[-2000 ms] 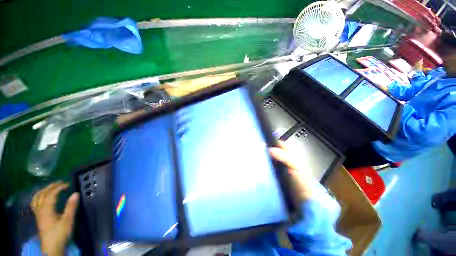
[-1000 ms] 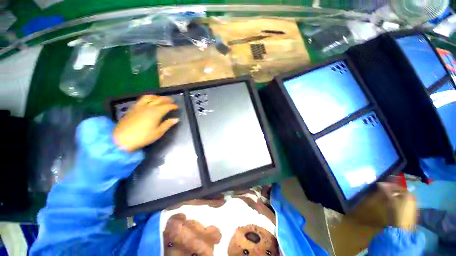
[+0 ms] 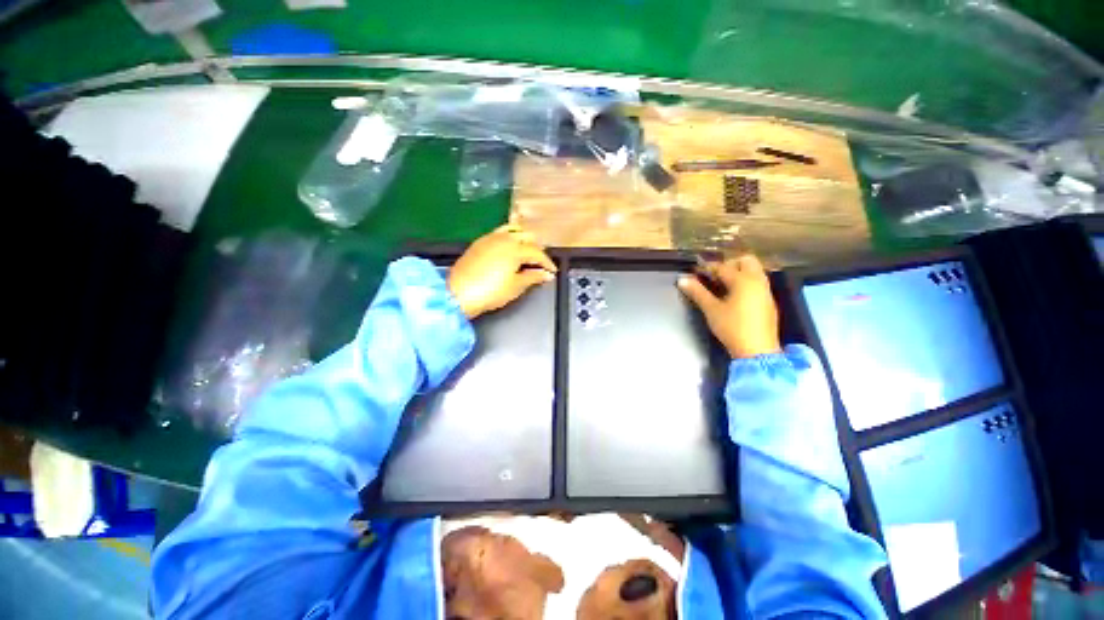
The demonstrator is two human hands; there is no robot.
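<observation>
A black two-panel tray (image 3: pixel 561 400) lies in front of me with a centre divider. Its right grey panel (image 3: pixel 636 388) shows a cluster of small dark camera dots at its upper left corner. The left grey panel (image 3: pixel 484 418) is partly covered by my left arm. My left hand (image 3: pixel 499 274) rests over the top of the left panel, fingers bent near the divider. My right hand (image 3: pixel 736 303) is at the top right corner of the right panel, thumb and fingers close together. Whether either hand pinches anything is too small to tell.
Stacked trays with blue-reflecting panels (image 3: pixel 902 339) stand at right. A tall black tray stack (image 3: pixel 73 279) is at left. Crumpled clear film (image 3: pixel 260 315) lies beside it. Brown cardboard (image 3: pixel 787 218) with a dark dot grid and thin dark strips lies behind, near clear bags (image 3: pixel 351 170).
My right hand has moved from beside the right tray stack to the front tray's top right corner. My left hand has shifted towards the divider. The view has turned left.
</observation>
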